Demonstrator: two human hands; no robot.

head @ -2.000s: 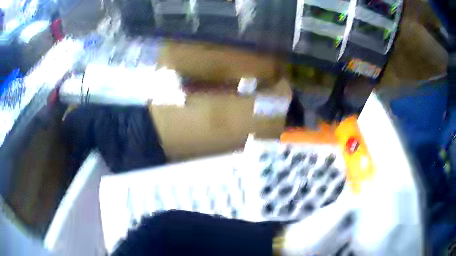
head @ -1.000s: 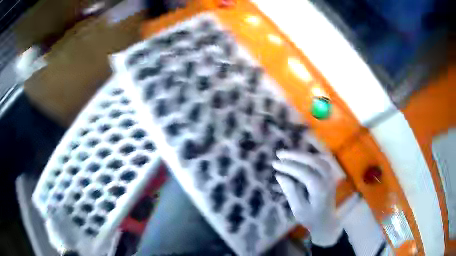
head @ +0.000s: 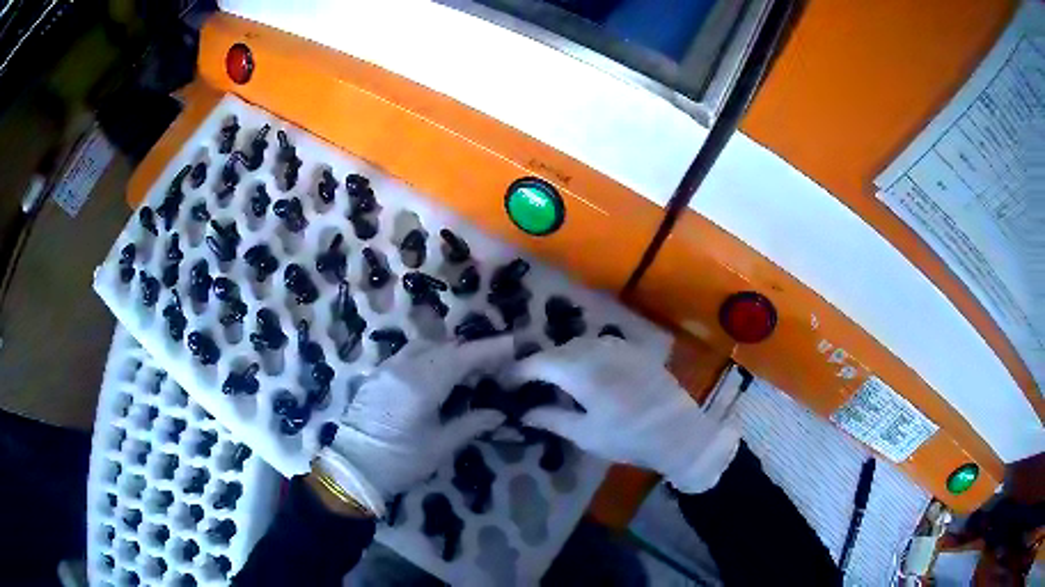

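A white foam tray (head: 378, 235) filled with black earbuds (head: 300, 283) in shaped pockets lies tilted against the machine's orange front edge. Some pockets at its lower right end are empty. My left hand (head: 418, 407), in a white glove, is over the tray's lower right half. My right hand (head: 642, 407), also gloved, faces it from the right. The fingers of both curve around black pieces between them. Whether these are gripped or lie in the tray is hidden. A second foam tray (head: 155, 441) lies lower left, partly under the first.
The orange edge (head: 430, 143) bears a green button (head: 535, 206) and red buttons (head: 747, 317). A gridded sheet (head: 802, 447) with a black pen (head: 858, 505) lies right of my right hand. Printed papers (head: 974, 172) are upper right. A dark cable crosses the machine. A cardboard box (head: 52, 275) is at left.
The view has turned toward the machine front. My right hand was alone over the loaded tray; now my left hand is there too, and both meet around black pieces.
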